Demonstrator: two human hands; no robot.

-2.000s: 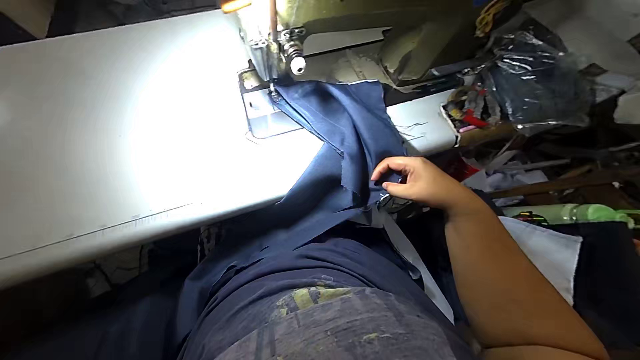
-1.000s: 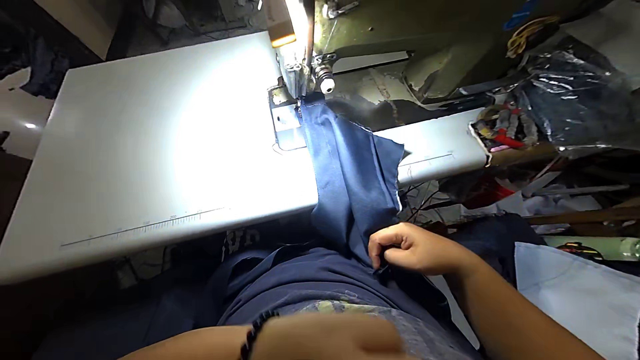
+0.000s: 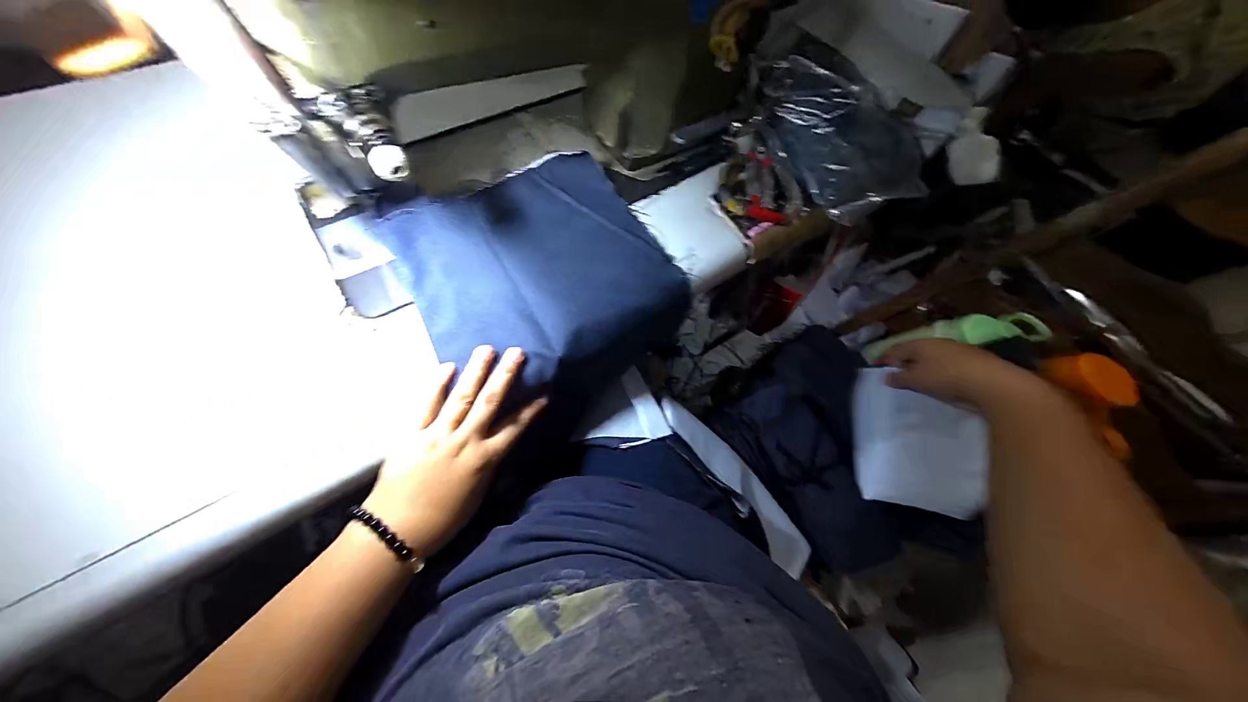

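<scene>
Navy blue fabric point(image 3: 546, 263) lies over the white bed of a sewing machine point(image 3: 487, 107), its left corner at the presser foot under the bright lamp. My left hand point(image 3: 468, 439), with a dark beaded bracelet at the wrist, rests with spread fingers on the fabric's near edge and the table. At the right, my right hand point(image 3: 941, 370) has its fingers on the top edge of a light-coloured cloth piece point(image 3: 921, 444), pinched there. That piece lies over dark navy cloth point(image 3: 799, 439). A pale strip point(image 3: 741, 468) hangs beside my lap.
The white sewing table point(image 3: 175, 390) spans the left. Behind its right end are a small holder with red-handled tools point(image 3: 760, 195) and a clear plastic bag point(image 3: 838, 136). A light green object point(image 3: 975, 331) and an orange one point(image 3: 1092, 380) lie near my right hand.
My right hand has left the navy fabric and moved right to the light cloth. My left hand has come from over my lap onto the fabric. The navy fabric now lies spread rightward from the foot.
</scene>
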